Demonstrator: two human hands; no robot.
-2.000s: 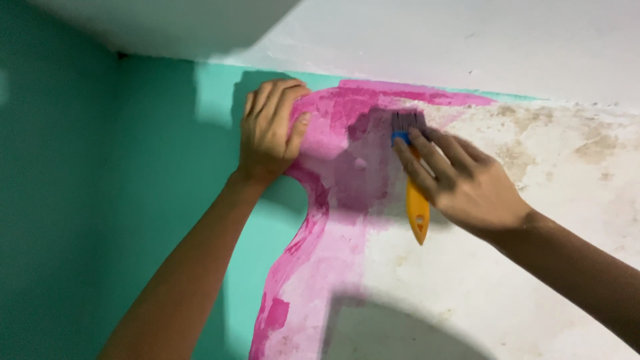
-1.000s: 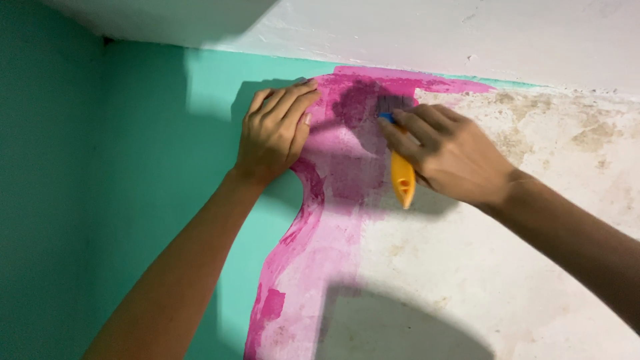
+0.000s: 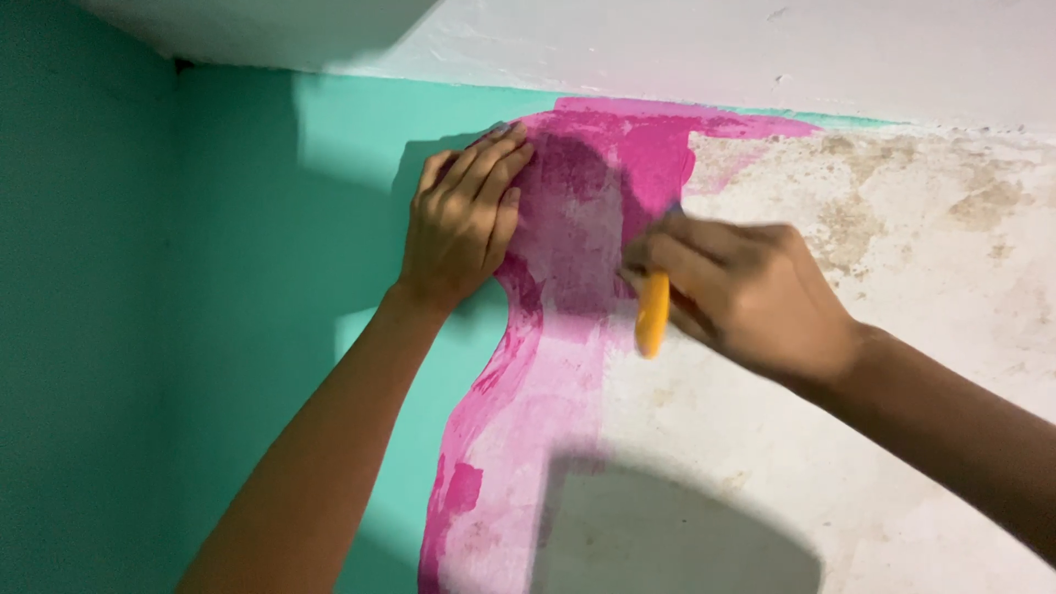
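Note:
My right hand (image 3: 742, 297) grips a paintbrush with a yellow-orange handle (image 3: 652, 318), which points downward. The fingers hide most of the brush head, and its bristles cannot be made out. Fresh, wet-looking pink paint (image 3: 656, 169) lies on the wall just above that hand. My left hand (image 3: 462, 210) rests flat against the wall with nothing seen in it, its fingertips at the curved border between the teal paint (image 3: 355, 124) and the pink. Below it, a darker pink band (image 3: 495, 371) curves down along the teal edge.
A whitish wall surface (image 3: 907, 346) with brown stains spreads to the right. The pale ceiling (image 3: 660, 49) meets the wall along the top. At the left, a dark teal wall (image 3: 82, 289) forms a corner. Shadows fall across the wall.
My right hand has moved down with the brush, and a broader patch of solid pink now shows near the top. My left hand stays at the teal border.

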